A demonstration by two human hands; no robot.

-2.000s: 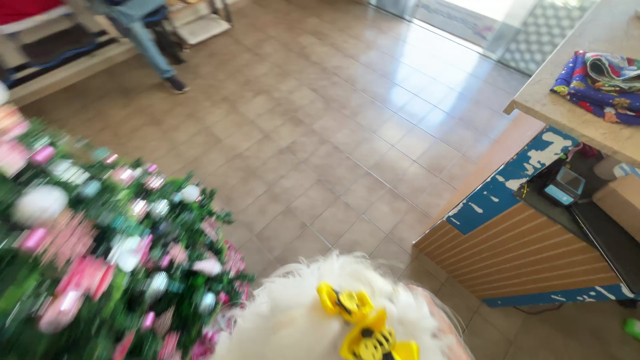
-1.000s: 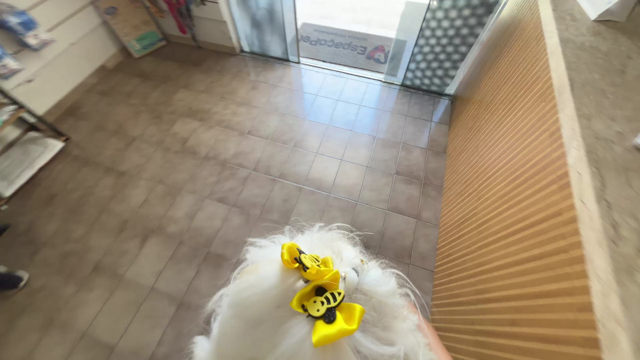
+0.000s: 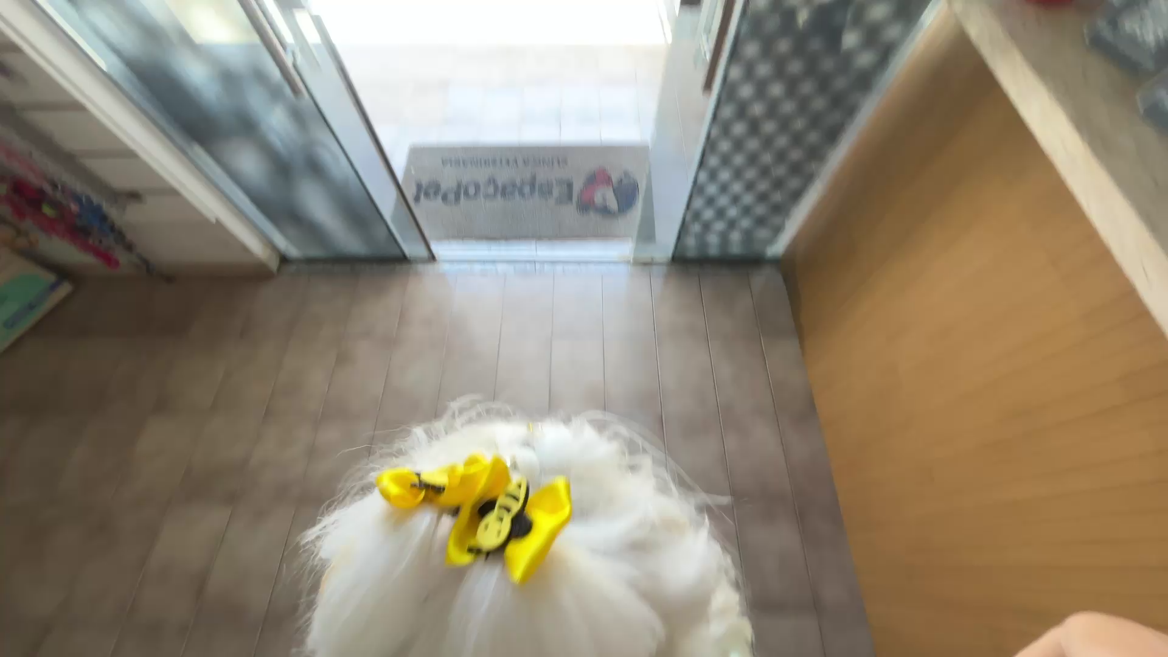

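Note:
A fluffy white long-haired animal, probably a dog, fills the lower middle of the head view, its head seen from above. Two yellow ribbon bows with black-and-yellow bee ornaments are fixed in its hair. At the bottom right corner a bit of bare skin shows, perhaps part of my right arm or hand; its fingers cannot be made out. My left hand is out of view. What supports the animal is hidden below the frame.
Glass doors stand open ahead, with a printed grey doormat in the doorway. A wood-panelled counter with a stone-like top runs along the right. Colourful hanging items are at the left wall, above brown floor tiles.
The view has turned and moved towards the glass doors. The white animal has stayed close in front of me. The decorated tree seen two seconds ago has left the view.

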